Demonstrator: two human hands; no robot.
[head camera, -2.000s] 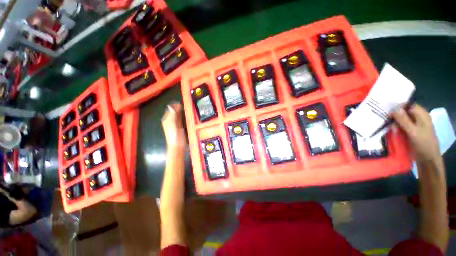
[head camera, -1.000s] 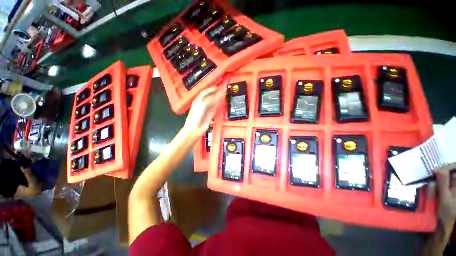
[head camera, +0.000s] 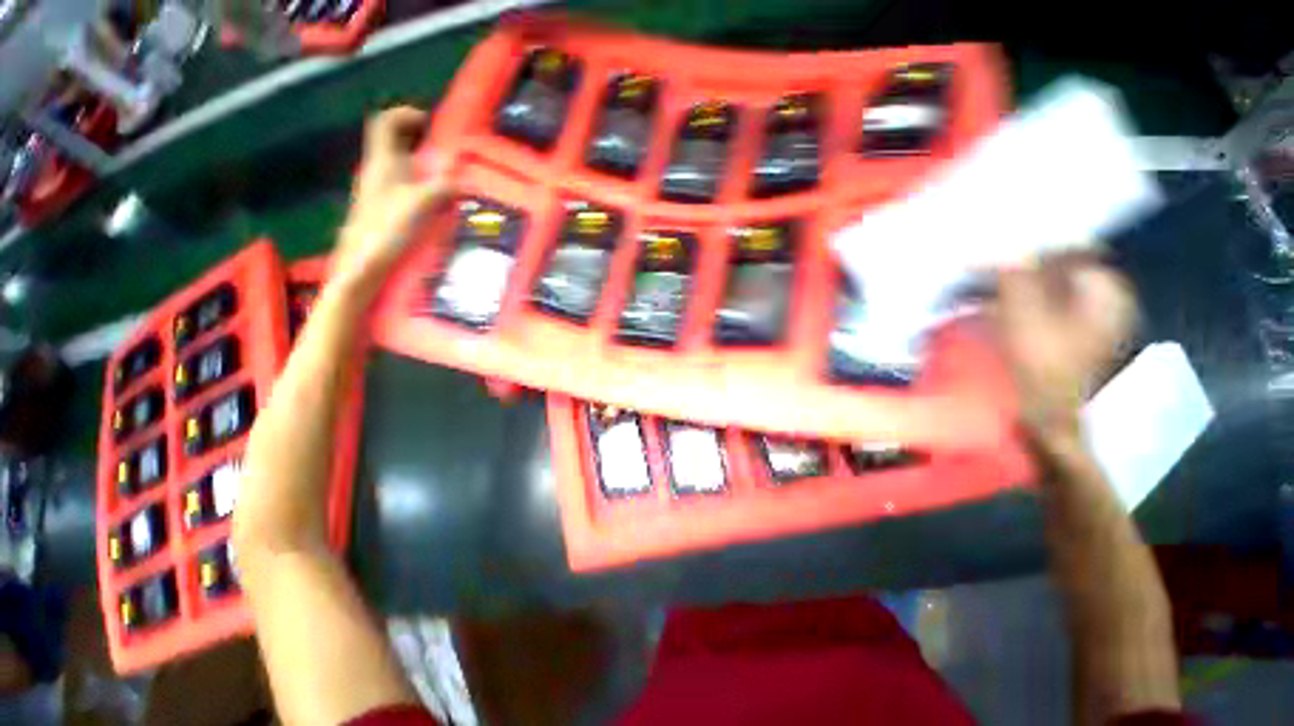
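A red foam tray (head camera: 639, 377) holding two rows of black phone units (head camera: 657, 291) is lifted and bowed between my hands. My left hand (head camera: 390, 206) is closed on its upper left end. My right hand (head camera: 1064, 326), blurred, is at its right end and holds a white label sheet (head camera: 1015, 185), which covers part of the tray's right side. I cannot make out a tool in it. A second loaded red tray (head camera: 610, 539) lies on the bench below, partly hidden by the lifted one.
At the left, a loaded red tray (head camera: 142, 650) overlaps another, partly behind my left forearm. A plain white sheet (head camera: 1152, 423) lies on the dark bench (head camera: 454, 496) right of my right forearm. More red trays show at the far upper left. Cardboard is below the bench edge.
My left hand has taken hold of the loaded tray's left end. The tray has moved up and away and now bows, showing more of the tray below. The plain sheet on the bench shows again.
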